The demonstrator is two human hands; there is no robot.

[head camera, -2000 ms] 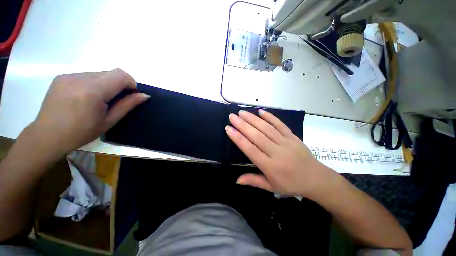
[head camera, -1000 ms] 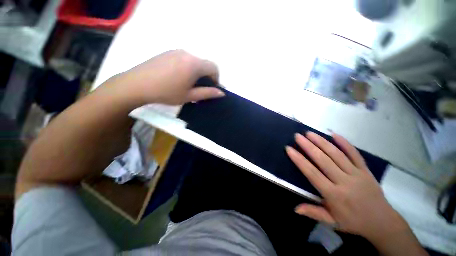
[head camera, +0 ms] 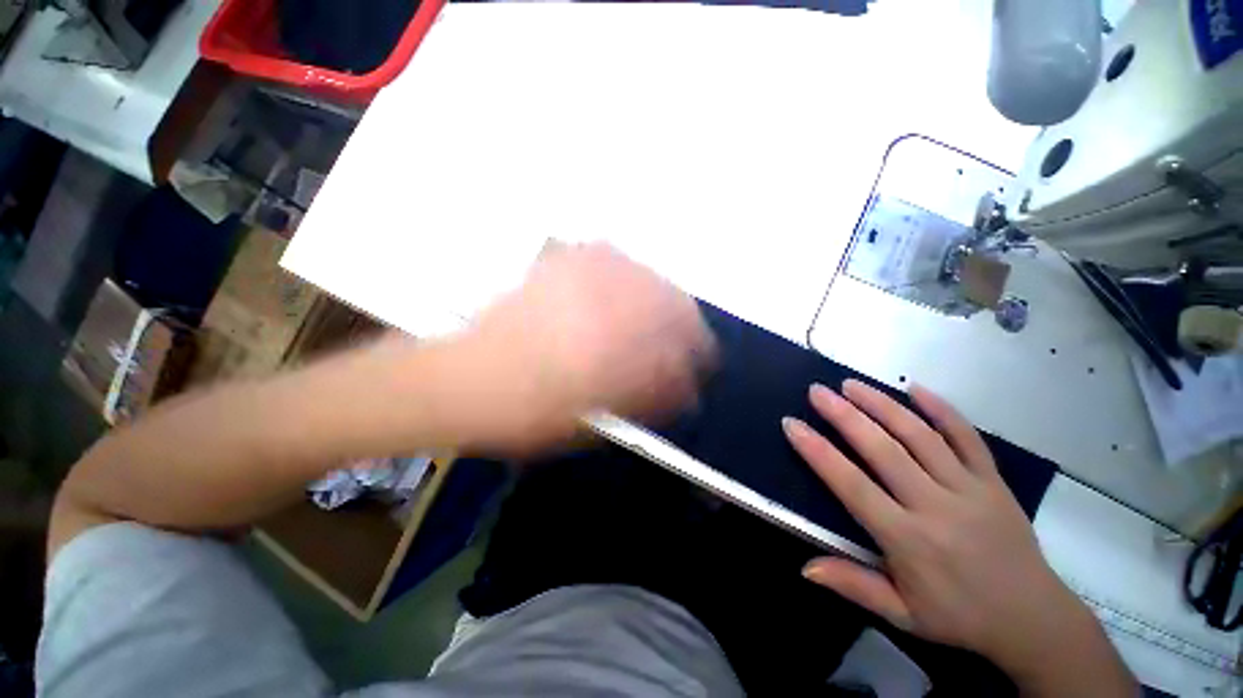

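Note:
A black cut panel (head camera: 770, 396) lies along the front edge of the white table, below and left of the needle area. My left hand (head camera: 600, 348) is blurred, with its fingers curled over the panel's left part; its fingertips and whether it grips cloth cannot be made out. My right hand (head camera: 927, 505) lies flat on the panel's right part, fingers slightly apart, thumb near the table edge. The presser foot (head camera: 984, 252) stands beyond the panel and does not touch it.
The sewing machine head (head camera: 1138, 164) is at the upper right, with a grey rounded part (head camera: 1044, 62) beside it. Black scissors (head camera: 1213, 573) lie at the right edge near a paper slip (head camera: 1193, 409). A red basket (head camera: 307, 71) is at the upper left. A box (head camera: 327, 552) stands below the table.
The view has swung left, bringing the red basket in. My left hand has moved right along the panel, from its left end towards my right hand. My right hand stays flat on it.

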